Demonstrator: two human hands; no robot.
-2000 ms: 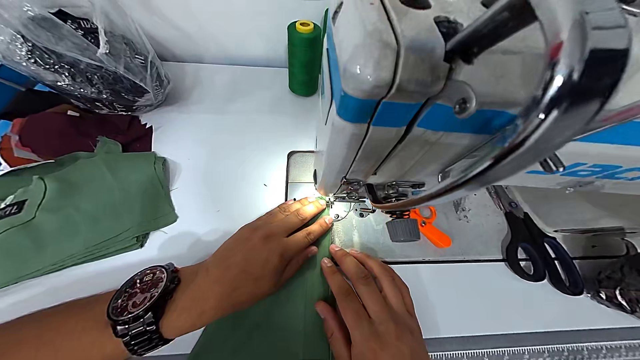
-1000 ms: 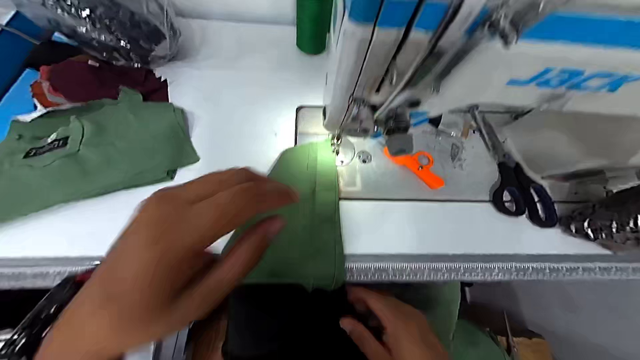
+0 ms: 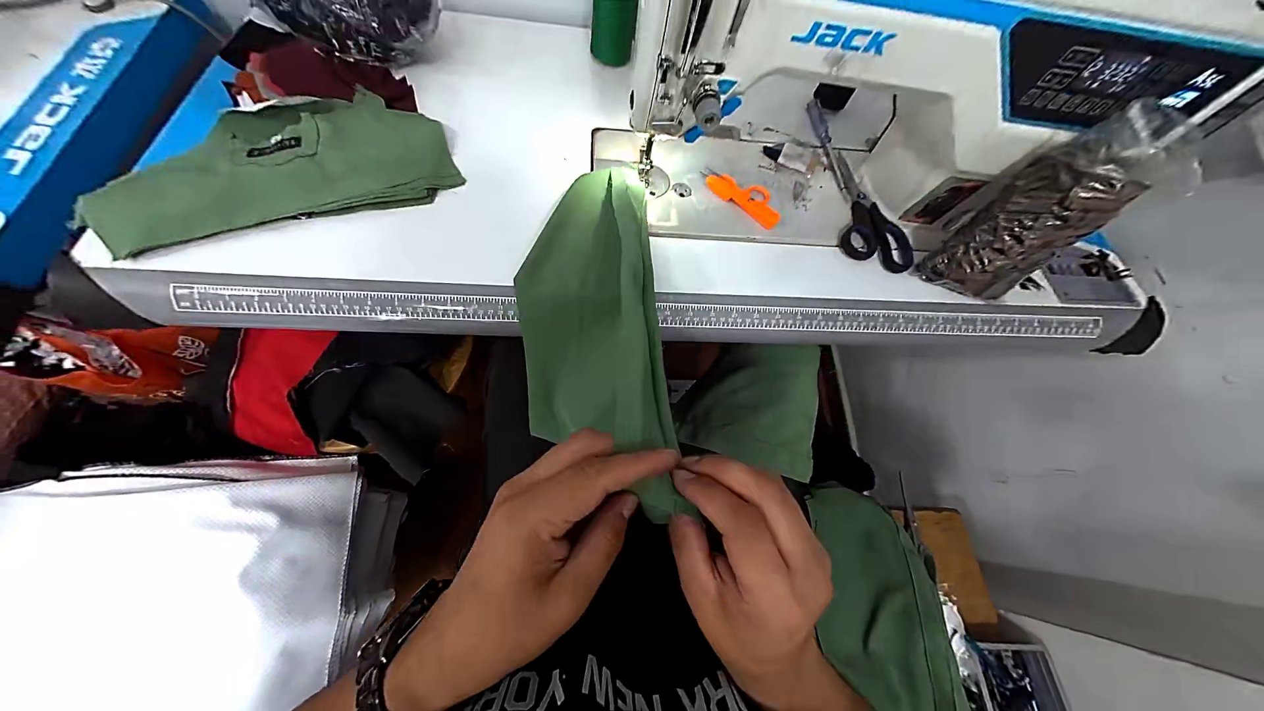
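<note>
A green fabric piece [image 3: 592, 296] runs from under the presser foot [image 3: 646, 158] of a Jack sewing machine [image 3: 790, 59], over the table edge, toward my body. Both hands pinch its near end: my left hand [image 3: 553, 533] with thumb and fingers at the left, my right hand [image 3: 750, 563] at the right edge, fingertips almost touching. The machine's lamp lights the fabric's far tip. More green fabric [image 3: 760, 405] hangs beside it at the right, and another green part [image 3: 879, 592] lies lower right.
Folded green pieces [image 3: 346, 168] with a label lie on the left of the table. Orange thread snips [image 3: 746, 199] and black-handled scissors [image 3: 874, 232] rest by the needle plate. A clear bag of dark items [image 3: 1057, 207] is at right, a green thread cone [image 3: 612, 30] behind, white sheets [image 3: 178, 583] lower left.
My hands have moved from beside the needle to the fabric's near end below the table edge. My left hand, raised over the fabric a second ago, now grips it. The view has shifted toward my lap.
</note>
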